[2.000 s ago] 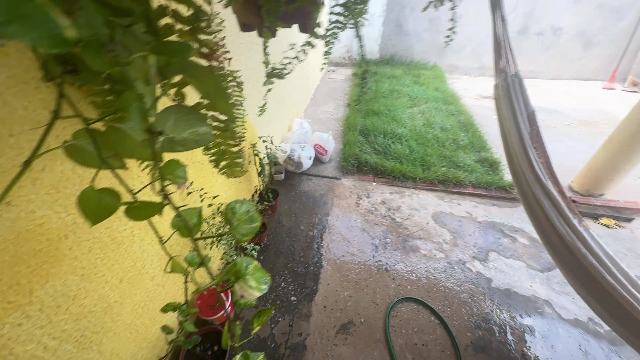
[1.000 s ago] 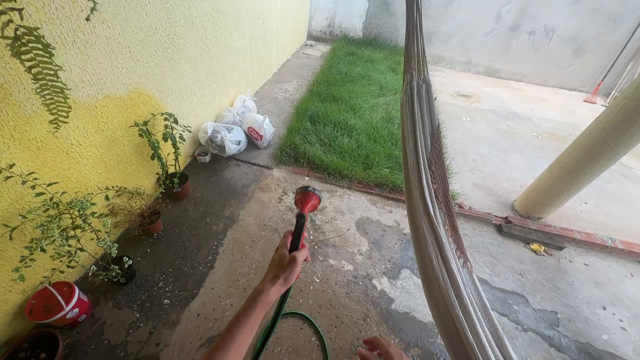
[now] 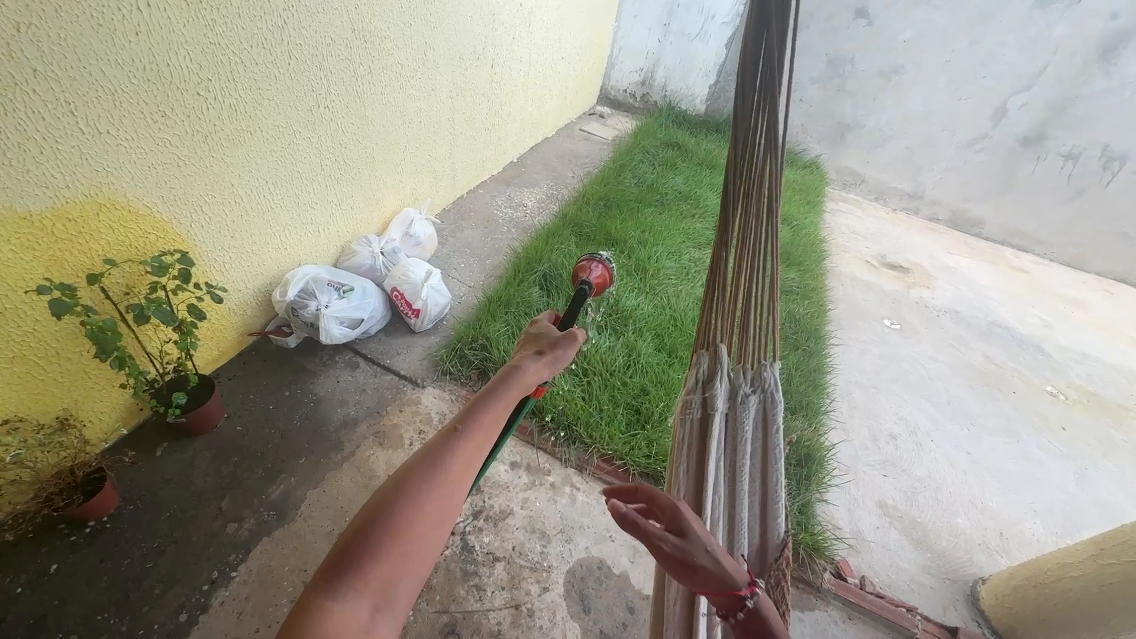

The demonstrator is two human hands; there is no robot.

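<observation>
My left hand (image 3: 543, 351) grips the black handle of a hose spray nozzle (image 3: 593, 275) with a round red head. Water drops show around its head, over a strip of green grass (image 3: 639, 373). A green garden hose (image 3: 499, 451) runs down from the handle behind my left forearm. Lower right, my right hand (image 3: 661, 531), with bracelets at the wrist, holds nothing and has its fingers loosely spread. It is in front of the edge of a hanging cloth hammock (image 3: 732, 444); whether it touches the cloth I cannot tell.
Several tied white plastic bags (image 3: 333, 303) lie by the yellow wall (image 3: 266, 115). A leafy potted plant (image 3: 197, 406) and another pot (image 3: 93, 499) stand at left. A brick edging (image 3: 874, 603) borders the ground beside a round column (image 3: 1065, 581) at lower right.
The nozzle in my left hand, over concrete one second ago, is now over the grass. My right hand has come further into view, up by the hammock. The view has shifted a lot.
</observation>
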